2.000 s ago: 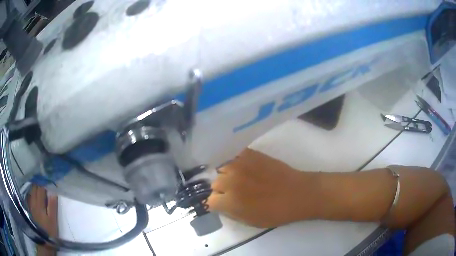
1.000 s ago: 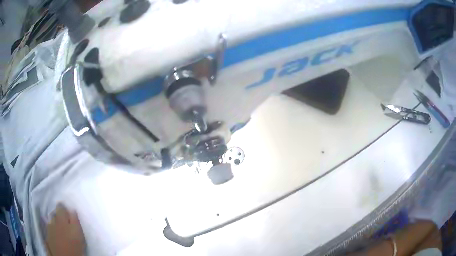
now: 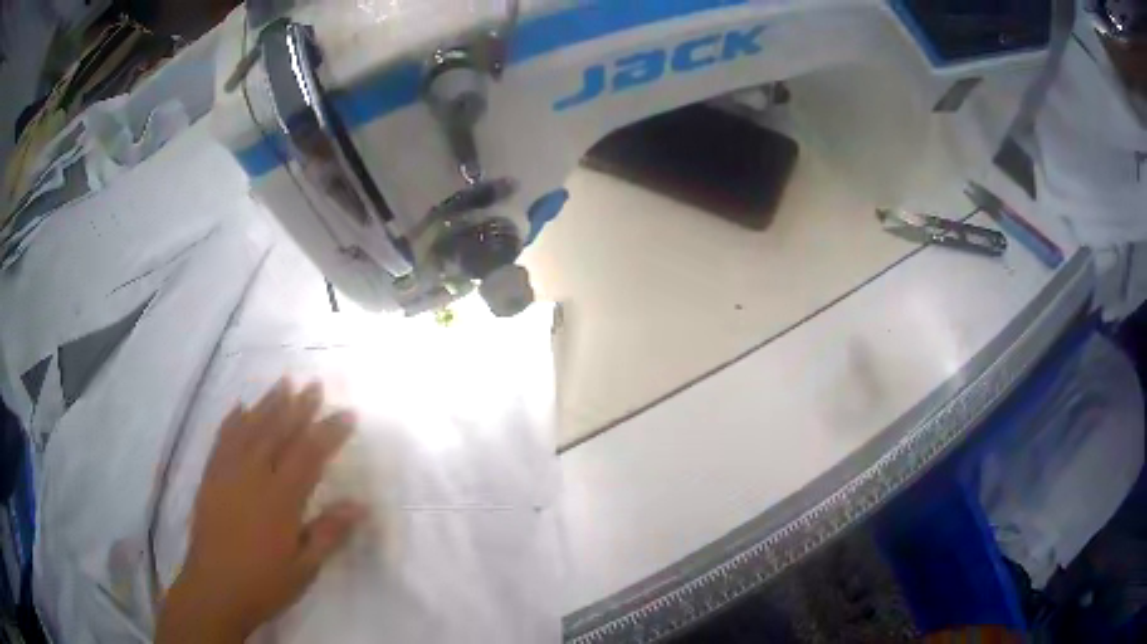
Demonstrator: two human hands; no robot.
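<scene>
White fabric (image 3: 440,566) lies on the left of the machine bed and runs under the needle area (image 3: 447,296), where bright light washes out detail. My left hand (image 3: 271,484) lies palm down on the fabric, left of and in front of the needle, with its fingers spread and slightly blurred; it grips nothing. Faint lines cross the fabric. Grey patches (image 3: 101,359) show on the cloth at the far left. My right hand is not visible; only a sliver of skin shows at the bottom edge on the right.
The white sewing machine head (image 3: 528,113) spans the top. A dark flat object (image 3: 704,157) lies under its arm. Thread snips (image 3: 943,232) and a slim blue-and-dark tool (image 3: 1016,227) lie at right. A measuring strip (image 3: 830,510) edges the table. Cloth (image 3: 1069,440) hangs beyond it.
The view has shifted, showing more of the fabric and table front. My right hand has left the needle area. My left hand now shows spread on the fabric, which covers the bed's left part.
</scene>
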